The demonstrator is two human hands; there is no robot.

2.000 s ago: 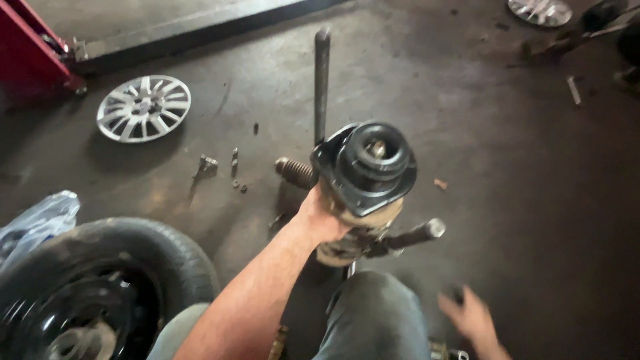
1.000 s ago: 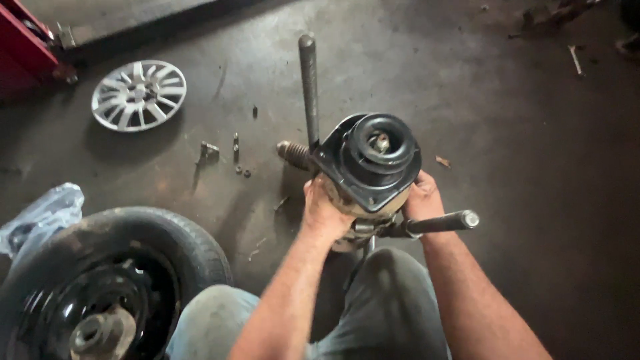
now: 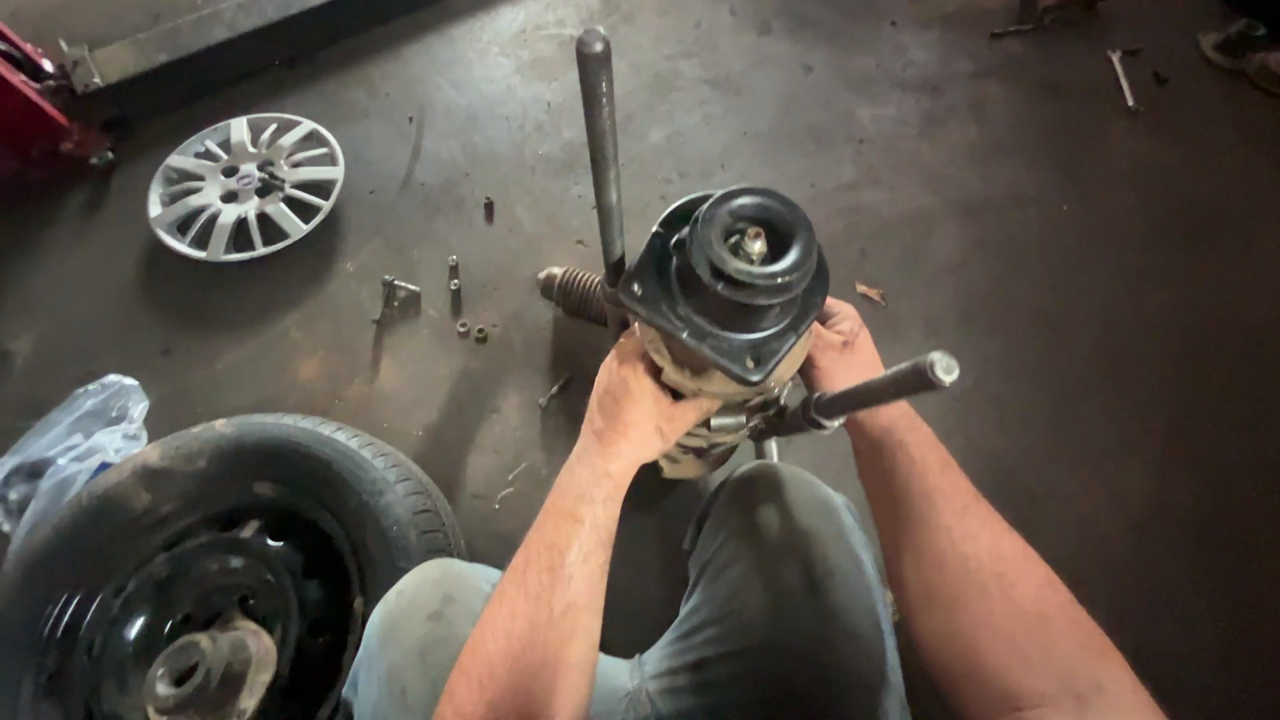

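Note:
Between my knees stands a suspension strut assembly, its black top mount (image 3: pixel 725 340) facing up with a threaded rod end and nut in the middle. My left hand (image 3: pixel 640 400) grips the strut's left side just below the mount, on a tan, dirty part. Around the right side, below the mount, lies my right hand (image 3: pixel 842 345), its fingers partly hidden behind the strut. A spring compressor's threaded screw (image 3: pixel 580 292) sticks out at left. One steel bar (image 3: pixel 600 150) rises beyond the strut, and another bar (image 3: pixel 885 390) points right across my right wrist.
A tyre on a black steel wheel (image 3: pixel 400 480) lies at lower left beside a clear plastic bag (image 3: pixel 75 440). Farther off are a silver hubcap (image 3: pixel 240 125), small metal parts (image 3: pixel 400 290) and a wrench (image 3: pixel 1122 80). Red equipment (image 3: pixel 30 120) stands at upper left.
My right hand, away from the strut at lower right in the earliest frame, has come to its right side. My left hand has stayed on the strut.

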